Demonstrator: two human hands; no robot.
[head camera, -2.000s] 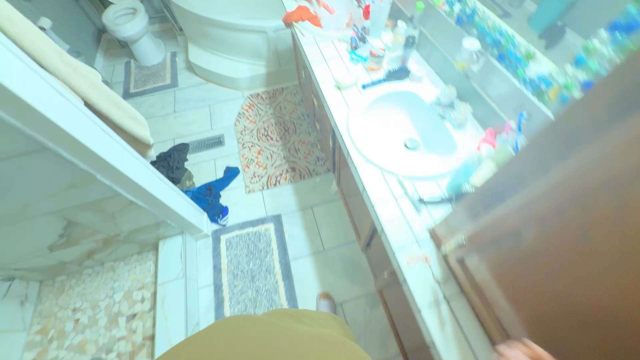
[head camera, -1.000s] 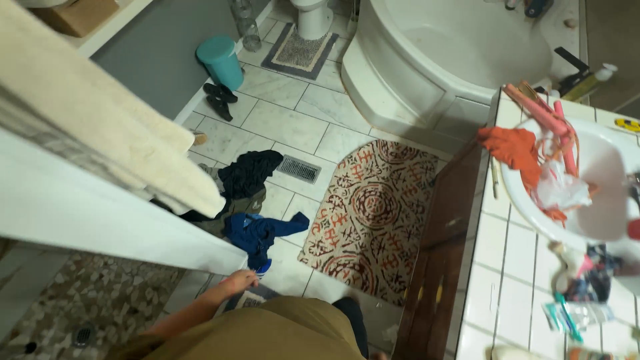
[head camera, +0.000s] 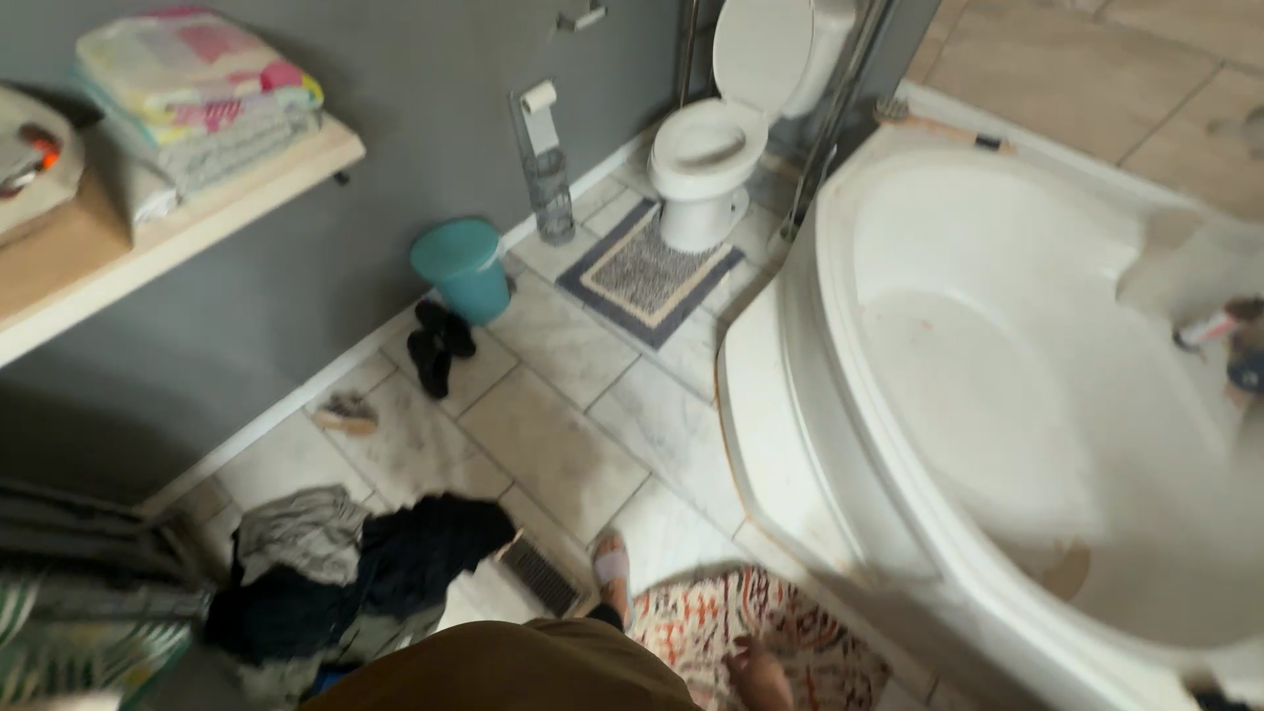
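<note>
My right hand (head camera: 758, 673), blurred, shows low in the frame over the patterned rug (head camera: 711, 617); whether its fingers are apart or closed is unclear, and no held object can be made out. My left hand is outside the view. One foot in a pale sandal (head camera: 612, 568) stands at the rug's left edge, beside a floor vent (head camera: 540, 575). Left of the vent lies a heap of clothes, with a black garment (head camera: 434, 543) and a grey garment (head camera: 306, 533) on top. My brown clothing covers part of the heap and the rug.
A white bathtub (head camera: 839, 395) bounds the right side. Toward the back are a toilet (head camera: 706, 148), a grey bath mat (head camera: 647, 272) and a teal bin (head camera: 464, 267). Black shoes (head camera: 436, 346) lie by the wall. A shelf (head camera: 237, 202) with folded fabric (head camera: 202, 89) juts in at upper left.
The view has swung from the sink counter toward the tub and toilet. My left hand, seen near the white wall edge a second ago, has left the view.
</note>
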